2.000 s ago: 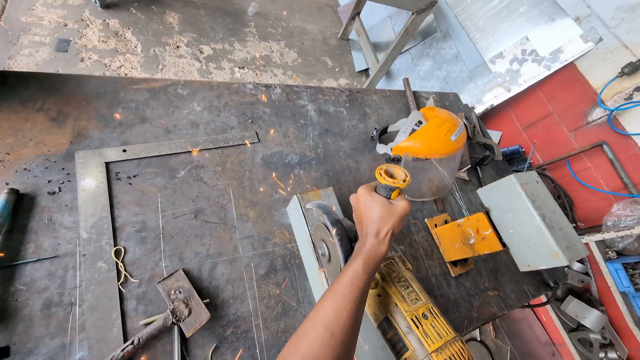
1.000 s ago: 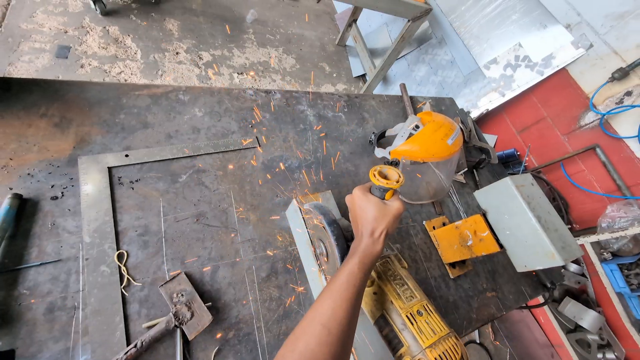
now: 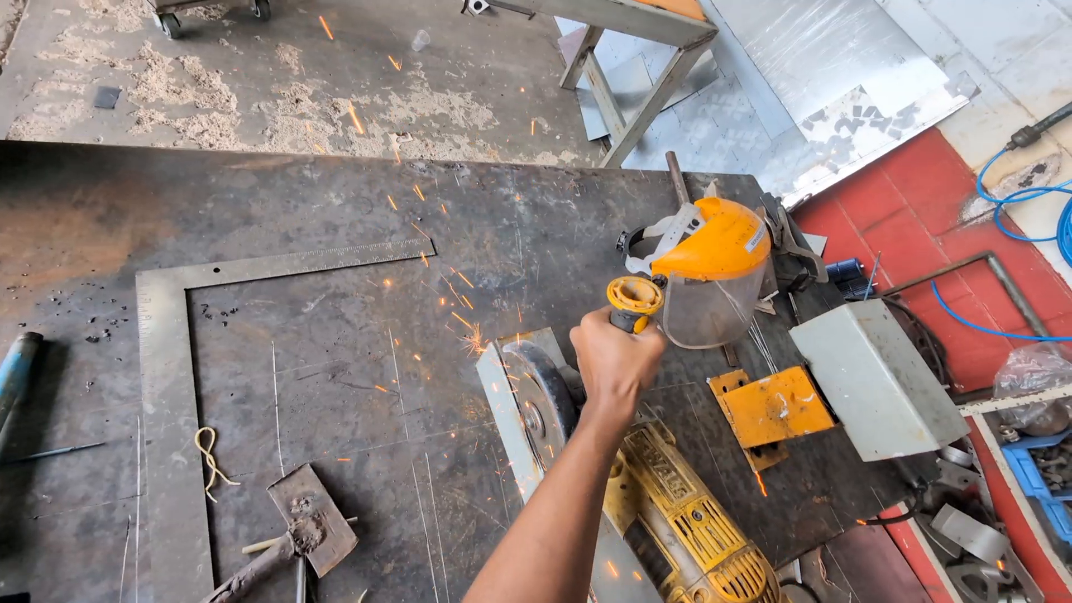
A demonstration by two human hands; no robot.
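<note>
My left hand [image 3: 618, 356] grips the side handle [image 3: 634, 300] of a yellow DeWalt angle grinder [image 3: 699, 511]. The arm crosses over the tool, with the disc [image 3: 540, 406] and its dark guard to the left of the hand. The disc lies against a grey metal profile [image 3: 512, 435] on the steel bench, and orange sparks fly from the profile's far end. The grinder's rear end runs out of the bottom of the view. My right hand is not visible.
A steel framing square [image 3: 172, 419] lies on the bench [image 3: 335, 335], left of the profile. A hammer-like metal tool [image 3: 311, 519] is at the lower left. Right of the grinder are an orange face shield [image 3: 727, 239], an orange bracket [image 3: 775, 406] and a grey metal box [image 3: 879, 377].
Sparks have become more numerous than two seconds ago and now reach past the bench's far edge. My left hand keeps its grip on the handle.
</note>
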